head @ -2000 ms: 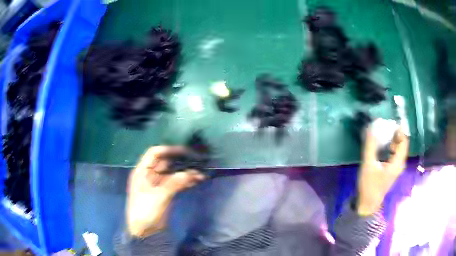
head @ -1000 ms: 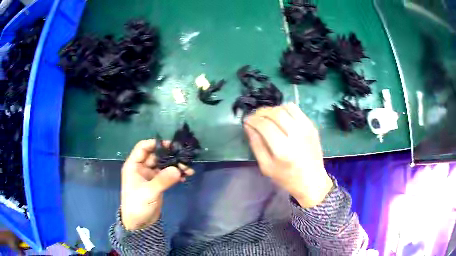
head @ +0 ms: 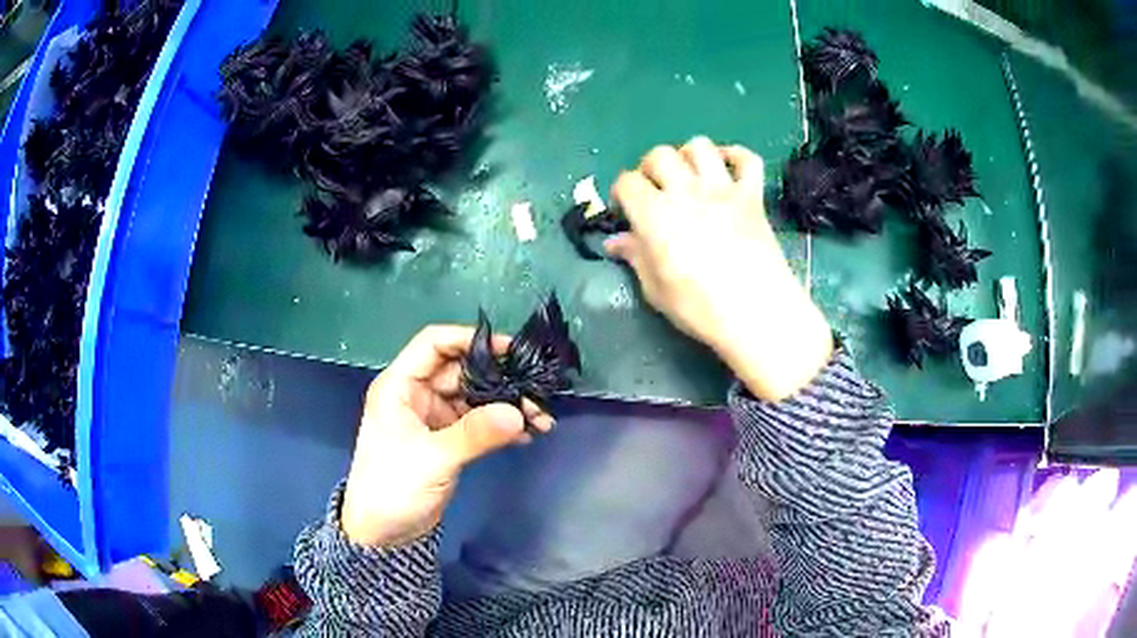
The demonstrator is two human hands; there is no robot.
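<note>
My left hand (head: 430, 418) holds a black spiky hair piece (head: 530, 361) between thumb and fingers, points up, above the bench's near edge. My right hand (head: 711, 256) is over the middle of the bench, palm down, fingers bent. Its thumb and fingertips are at a small curved black hair piece (head: 586, 232); whether they grip it cannot be told. The bench under my right hand is hidden. The white glue bottle (head: 995, 349) lies at the right, out of my hands.
Large heaps of black spiky parts lie on the green bench at the left (head: 362, 119) and the upper right (head: 860, 162). A blue bin (head: 131, 299) with black parts stands at the far left. Pale scraps (head: 524, 222) lie near the curved piece.
My right hand let go of the white bottle at the right, moved to the middle group, then further left to the curved piece. My left hand still holds its spiky piece.
</note>
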